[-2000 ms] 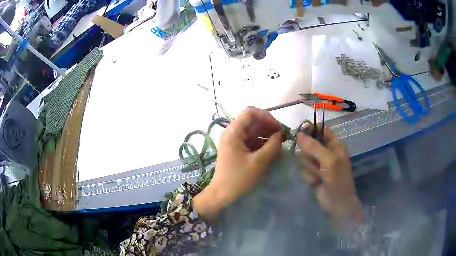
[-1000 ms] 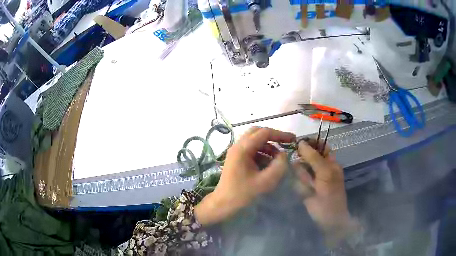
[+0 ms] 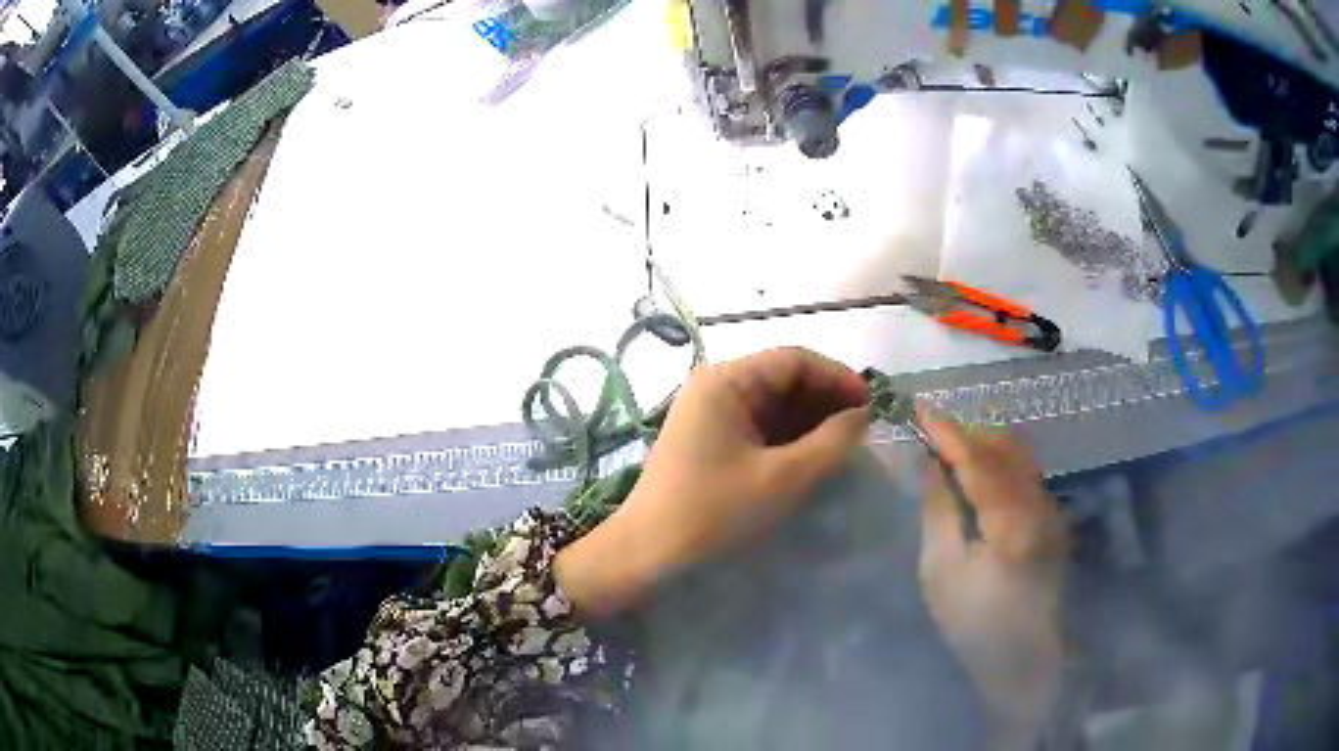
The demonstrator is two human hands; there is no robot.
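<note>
My left hand [image 3: 734,462] pinches a small green piece of strap [image 3: 881,393] between thumb and fingers. My right hand [image 3: 991,550] holds dark tweezers [image 3: 943,467], whose tips reach toward that piece; the exact contact is too small to tell. A green spaghetti strap [image 3: 588,396] lies in loose loops on the table edge, left of my left hand. Whether a metal ring is on the piece cannot be told. The area below my hands is hazy.
Orange thread snips [image 3: 987,314] lie beyond my right hand, beside a thin dark rod [image 3: 800,311]. Blue scissors [image 3: 1212,335] and small metal pieces [image 3: 1084,235] on white paper [image 3: 984,184] are at right. The machine's presser foot [image 3: 742,106] is ahead. Green panels [image 3: 206,184] hang at left.
The tweezers have turned from pointing up, away from the work, to pointing at the green piece. The view has shifted slightly. My left hand still pinches the strap.
</note>
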